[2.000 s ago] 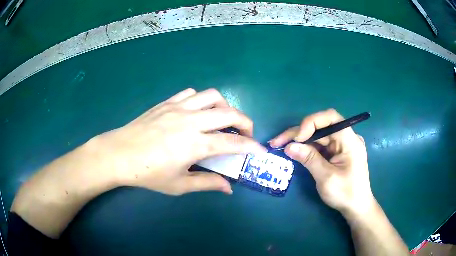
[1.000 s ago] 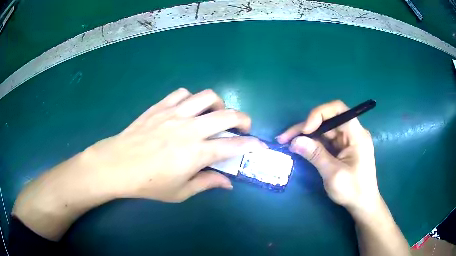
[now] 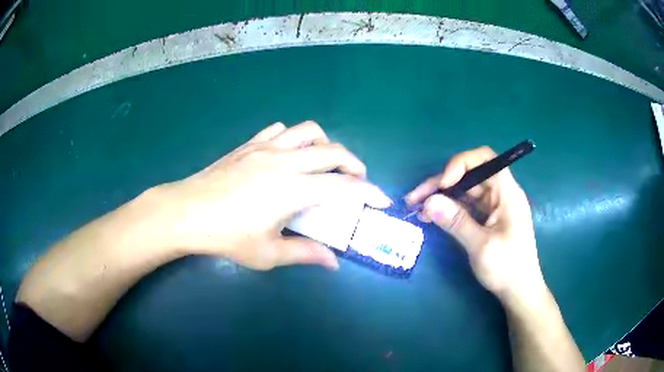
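Observation:
A half-assembled phone unit [image 3: 327, 227] lies tilted on the green worktop, its pale smooth part to the left. Its circuit board [image 3: 389, 242] glares white at the right end, inside a dark rim. My left hand [image 3: 255, 196] lies over the unit, fingers on the far side and thumb on the near side, holding it down. My right hand [image 3: 484, 218] grips black tweezers [image 3: 488, 174] like a pen. The thin tip is at the board's upper right edge; what it touches is too small to tell.
A scuffed pale metal strip [image 3: 331, 30] curves across the far side of the worktop [image 3: 218, 320]. A thin pale and dark object [image 3: 568, 18] lies beyond it. A white sheet edge [image 3: 658, 125] shows at the right. Dark fabric and something red sit at the bottom right corner.
The view has shifted slightly. The unit and both hands stay nearly in place. The board glares whiter than at first, and the tweezers are held a little steeper.

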